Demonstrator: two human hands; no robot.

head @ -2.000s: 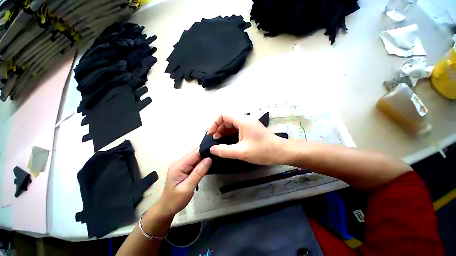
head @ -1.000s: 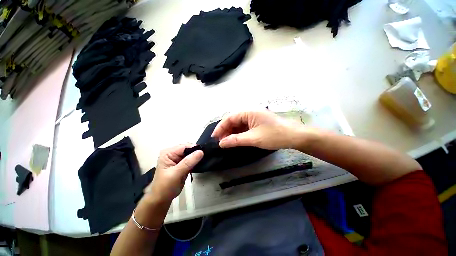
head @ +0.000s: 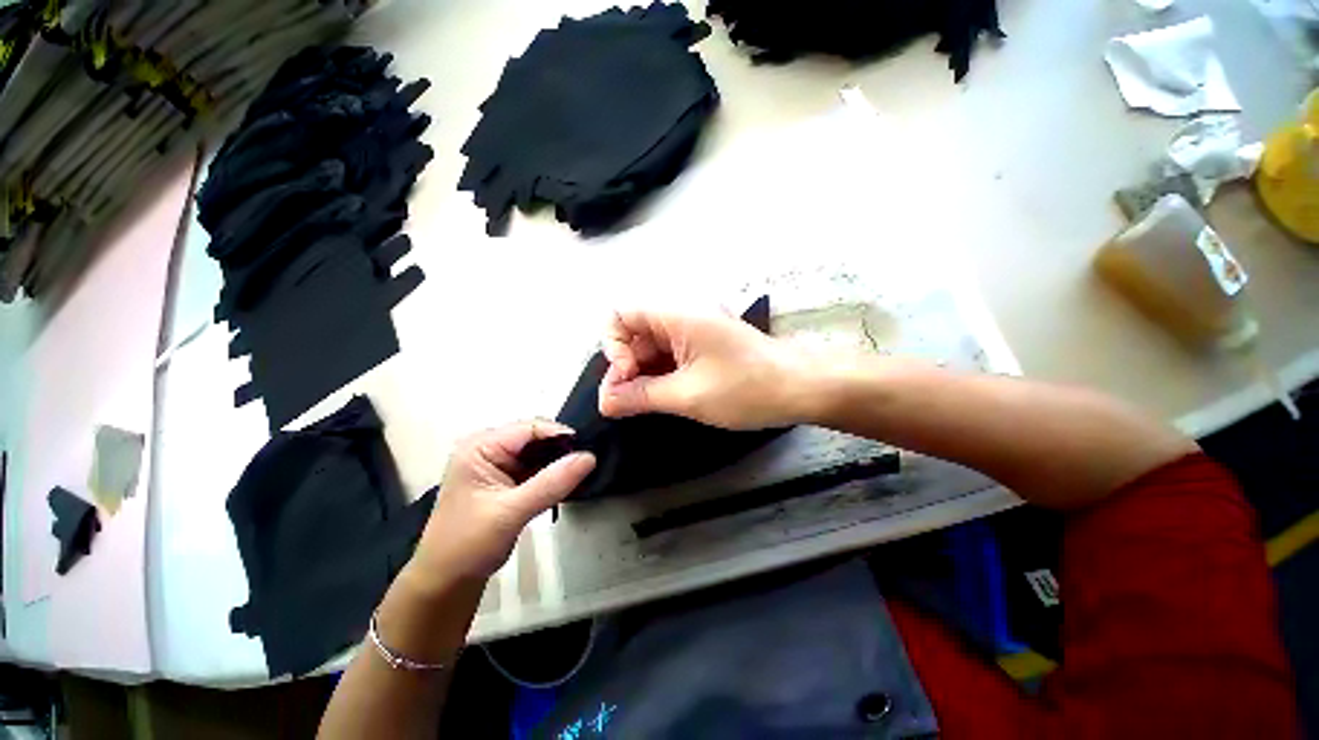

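Observation:
A black lining panel lies on the stained working patch in front of me, partly hidden by my hands. My left hand pinches its left end between thumb and fingers. My right hand is over its upper edge with thumb and fingertips close together at the panel; whether they grip it is hard to tell. A narrow black strip lies near the table's front edge, below the panel.
Black panels lie at near left, in an overlapping row behind, and in a fanned stack at far centre. A black strip bundle lies beyond. At right are a glue bottle, yellow pot and white rag.
Both hands have shifted slightly left since two seconds ago. My right fingertips have lifted a little and moved left along the panel since one second ago. The narrow strip shows more fully than at first.

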